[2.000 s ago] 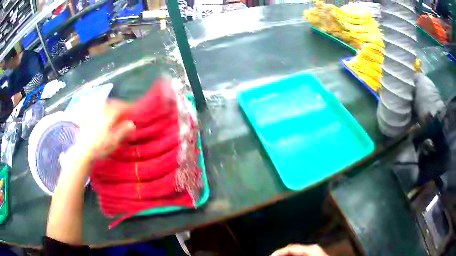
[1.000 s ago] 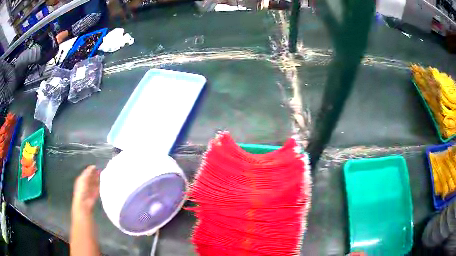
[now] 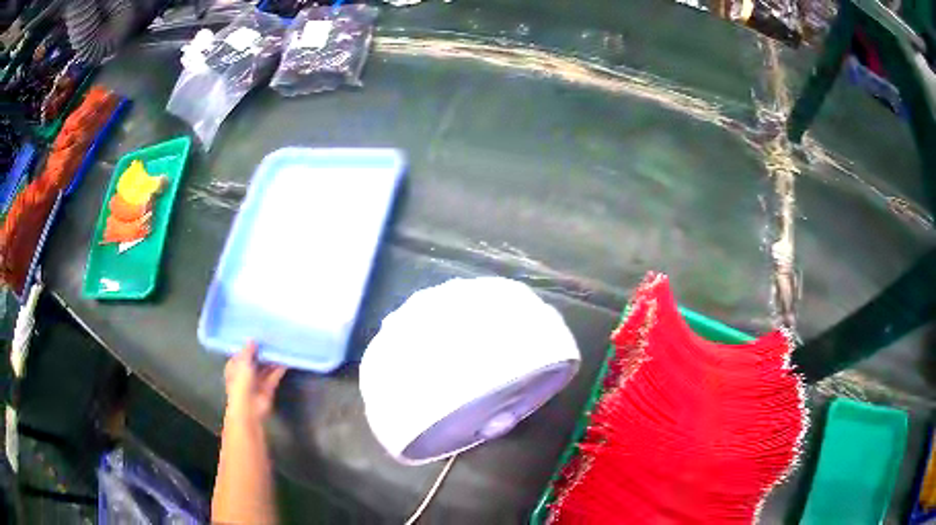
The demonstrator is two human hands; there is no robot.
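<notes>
My left hand [image 3: 249, 395] has its fingers at the near left edge of the light blue tray [image 3: 298, 251], with the thumb apart; it seems to grip the rim. The tray is pale and empty and lies left of the small desk fan [image 3: 467, 364]. Red lead wires [image 3: 698, 420] are stacked in curved rows on a green plastic tray [image 3: 715, 328] at the lower right. My right hand is not in view.
An empty green tray [image 3: 854, 467] is at the lower right. Another green tray [image 3: 101, 275] at the left holds yellow and orange pieces. Orange lead wires [image 3: 51, 190] lie farther left. Clear plastic bags [image 3: 324, 51] lie at the back. A dark green post stands at the right.
The view has turned left. My left hand has moved from beside the fan to the near edge of the light blue tray. My right hand's fingertips have left the picture.
</notes>
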